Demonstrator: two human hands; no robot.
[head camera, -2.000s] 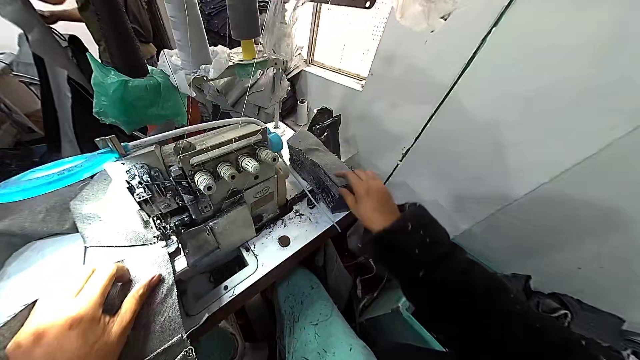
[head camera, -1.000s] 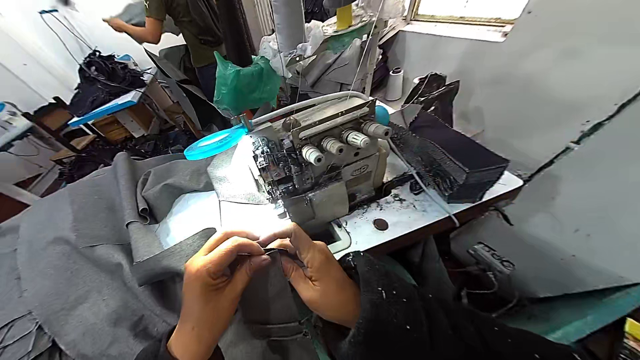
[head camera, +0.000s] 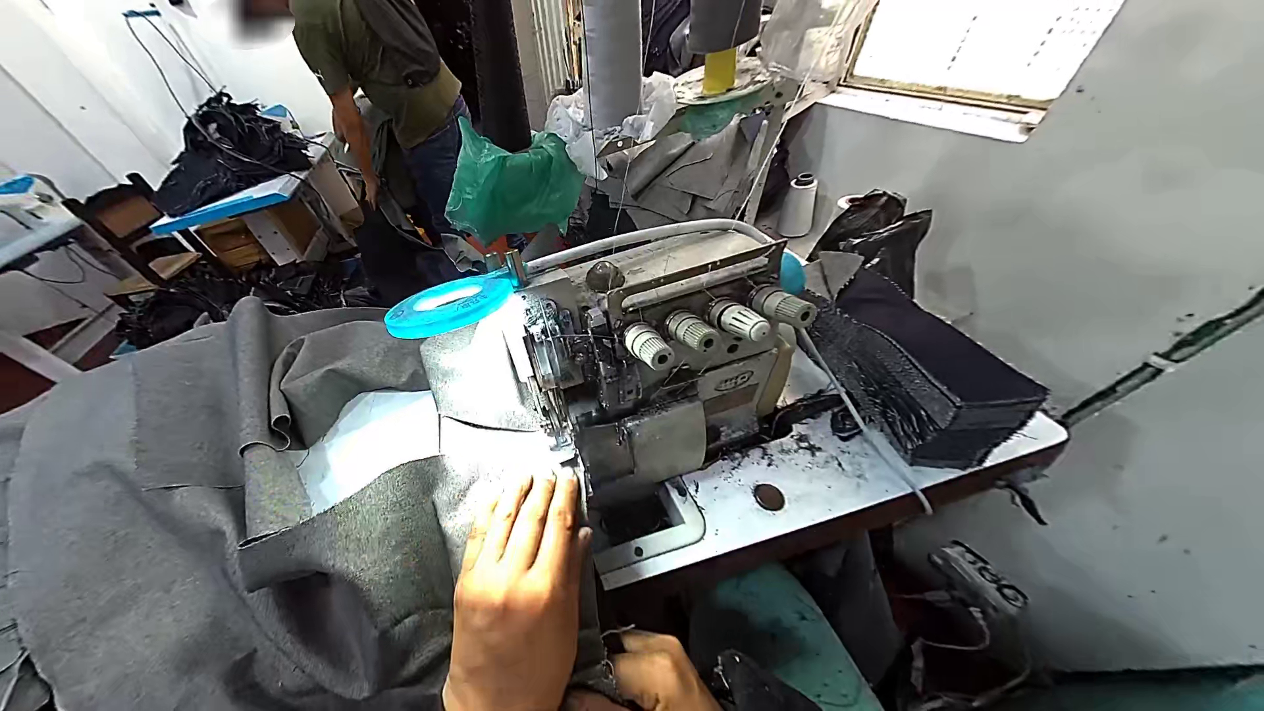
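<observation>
An overlock sewing machine (head camera: 681, 355) with several tension knobs stands on a white table. Grey denim fabric (head camera: 375, 533) spreads over the table's left side and reaches the lit presser foot area (head camera: 558, 444). My left hand (head camera: 518, 592) lies flat on the fabric just in front of the presser foot, fingers pointing at it. Low at the frame's bottom edge, my right hand (head camera: 657, 671) is curled at the fabric's edge, its fingers partly hidden; it seems to pinch the cloth. A stack of dark denim pieces (head camera: 938, 365) rests right of the machine.
A blue tape ring (head camera: 449, 304) and a green plastic bag (head camera: 515, 188) are by the machine. Thread cones (head camera: 798, 204) and fabric scraps lie behind. A co-worker (head camera: 395, 89) stands at the back left. The table edge (head camera: 839, 528) runs along the right, near the wall.
My right hand was at the dark stack, then met my left over the fabric; now it is low at the bottom edge. My left hand has moved forward flat to the presser foot.
</observation>
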